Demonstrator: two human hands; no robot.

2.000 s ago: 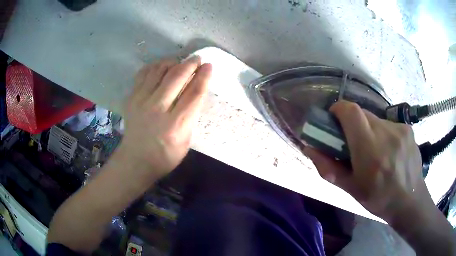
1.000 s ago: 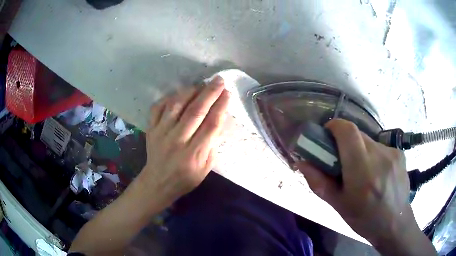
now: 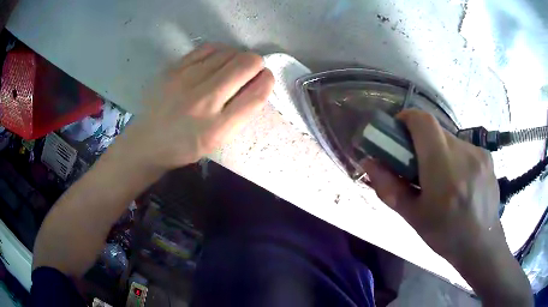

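Note:
A steam iron (image 3: 360,102) with a dark pointed soleplate and clear rim lies on the right of the work, its tip pointing left. My right hand (image 3: 444,180) is closed around its black handle. A white strip (image 3: 282,65) with a rounded end shows between the iron's tip and my left hand; the rest of it is hidden under the iron or lost in glare. My left hand (image 3: 210,102) lies at the strip's rounded end with its fingers bent together; whether it pinches the cloth cannot be told.
The pale speckled pressing table (image 3: 336,36) spreads ahead, its near edge slanting down to the right. A ribbed hose (image 3: 524,138) and a black cable (image 3: 521,181) leave the iron's back. A red plastic stool (image 3: 45,99) stands left, with scraps on the floor.
The view has shifted. My left hand's fingers are more bent than a second ago, and its wrist is further left. The iron stays by the strip, still in my right hand.

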